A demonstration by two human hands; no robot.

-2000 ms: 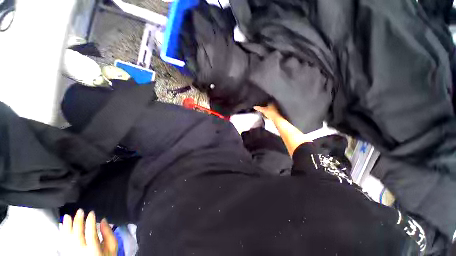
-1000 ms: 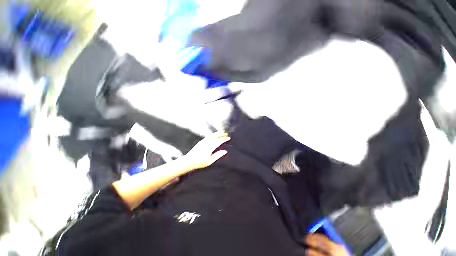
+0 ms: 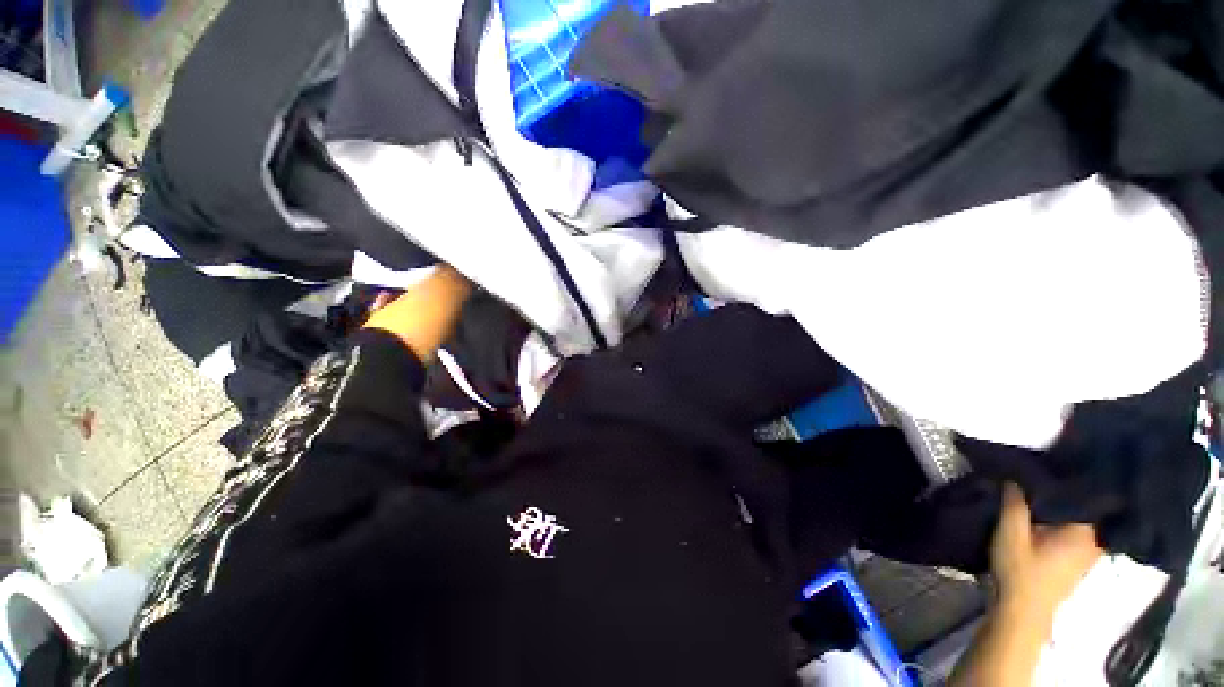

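A heap of black garments with white panels (image 3: 463, 201) hangs over at the upper left. My left hand (image 3: 427, 311) reaches into its lower edge; the fingers are hidden by cloth, so its grip cannot be told. A large black cloth (image 3: 859, 114) with a wide white panel (image 3: 1007, 309) lies across the upper right. My right hand (image 3: 1044, 557) is at the lower right, its fingers curled on a dark cloth piece (image 3: 926, 503) below the white panel.
A blue plastic bin (image 3: 544, 61) shows between the heaps. Another blue rim (image 3: 866, 624) is at the bottom right. A speckled floor (image 3: 134, 416) with scraps, a white bin (image 3: 94, 604) and a pale metal frame leg (image 3: 81, 128) are on the left.
The view has swung over to the garment heaps. My left hand has moved from in front of my chest leftward into the heap. My right hand has come further into view, up and right, onto dark cloth.
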